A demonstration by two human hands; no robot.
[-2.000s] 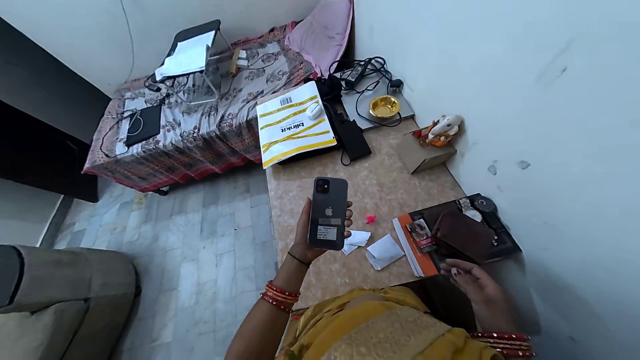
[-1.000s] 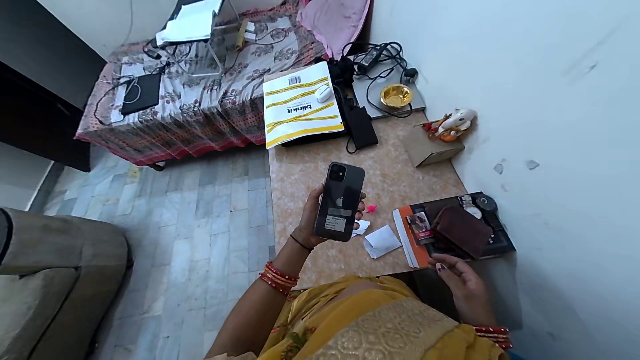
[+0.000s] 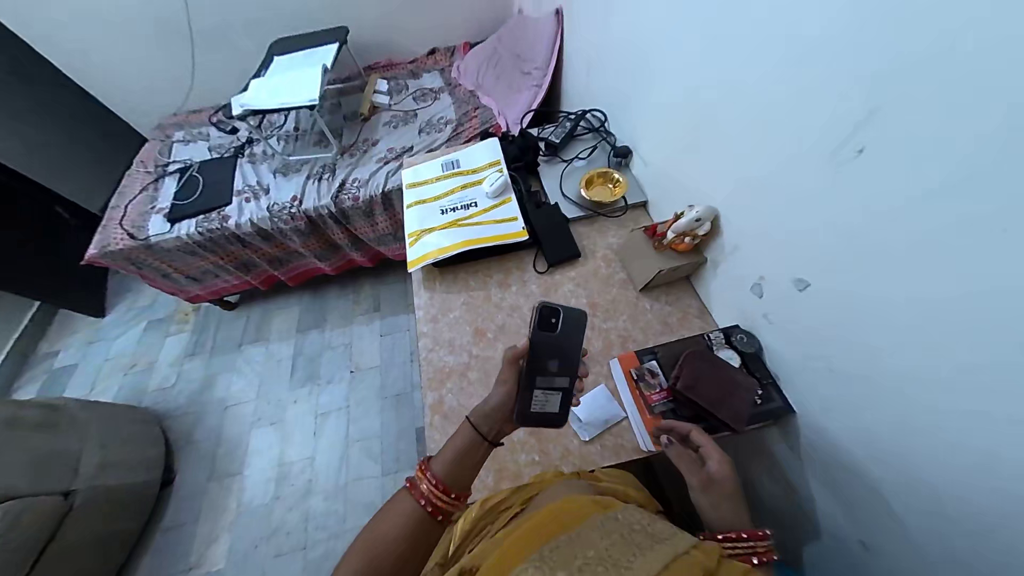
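My left hand holds a black smartphone upright above the stone-patterned tabletop, its camera side with a small label facing me. Close to the near edge of an orange and black book is my right hand, fingers slightly bent and apart; whether it touches the book cannot be told. A dark maroon wallet, a small card with a picture and a wristwatch lie on the book. Folded white paper rests between the phone and the book.
Farther back are a white and yellow paper bag with a white mouse, a black power bank or case, cables, a golden bowl and a figurine on a cardboard box. A wall borders the right; a bed stands left.
The pink item seen beside the phone in both earlier frames no longer shows. My left hand still holds the phone, and my right hand stays near the book.
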